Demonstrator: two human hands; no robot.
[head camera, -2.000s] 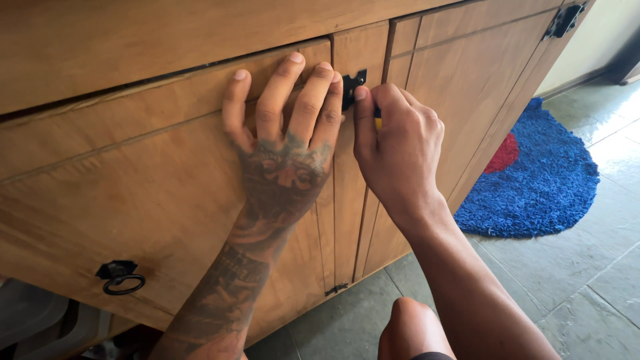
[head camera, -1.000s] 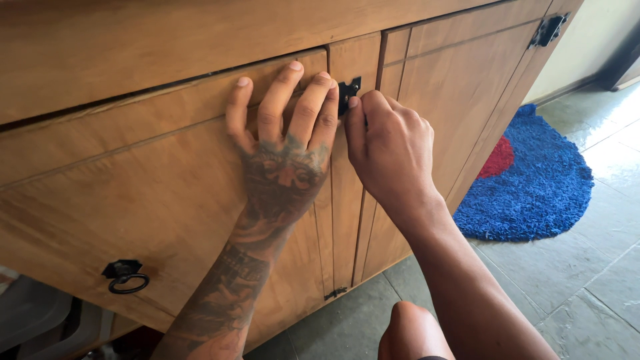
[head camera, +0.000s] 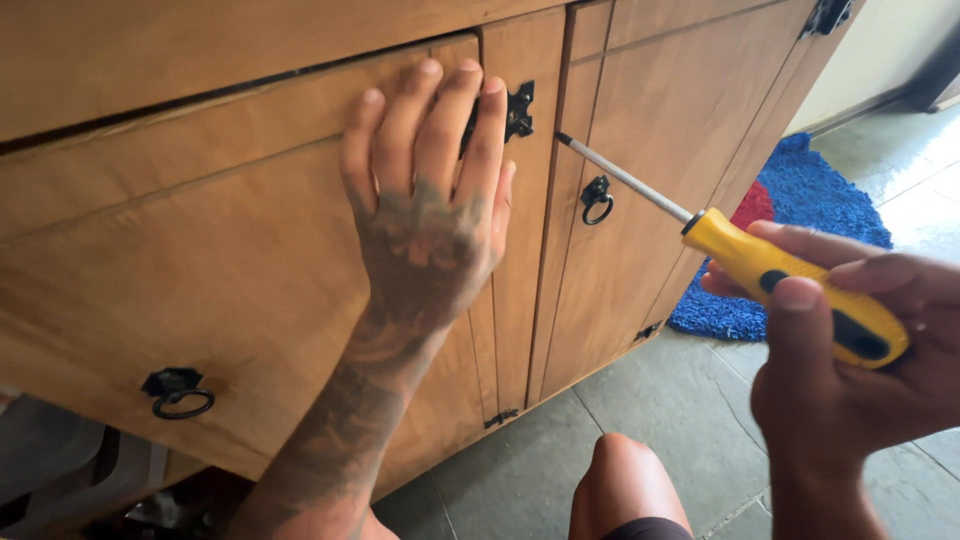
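Observation:
My left hand (head camera: 427, 195) lies flat with its fingers extended on the upper corner of a wooden cabinet door (head camera: 187, 270), partly covering a black metal hinge (head camera: 519, 112). The hinge's visible leaf sits on the upright wooden strip right of that door. My right hand (head camera: 840, 330) holds a screwdriver (head camera: 795, 285) by its yellow and black handle. Its steel shaft points up and left, and the dark tip is right of the hinge, apart from it. Whether the screws under my left fingers are in place is hidden.
Black ring pulls hang on the left door (head camera: 180, 394) and right door (head camera: 598, 201). Another hinge (head camera: 501, 418) is low on the strip, and one (head camera: 825, 16) at the upper right. A blue shaggy rug (head camera: 814, 195) lies on grey floor tiles. Containers show at lower left.
My right hand has moved away from the hinge, down and to the right, and the screwdriver is now in full view. My left hand stays on the door.

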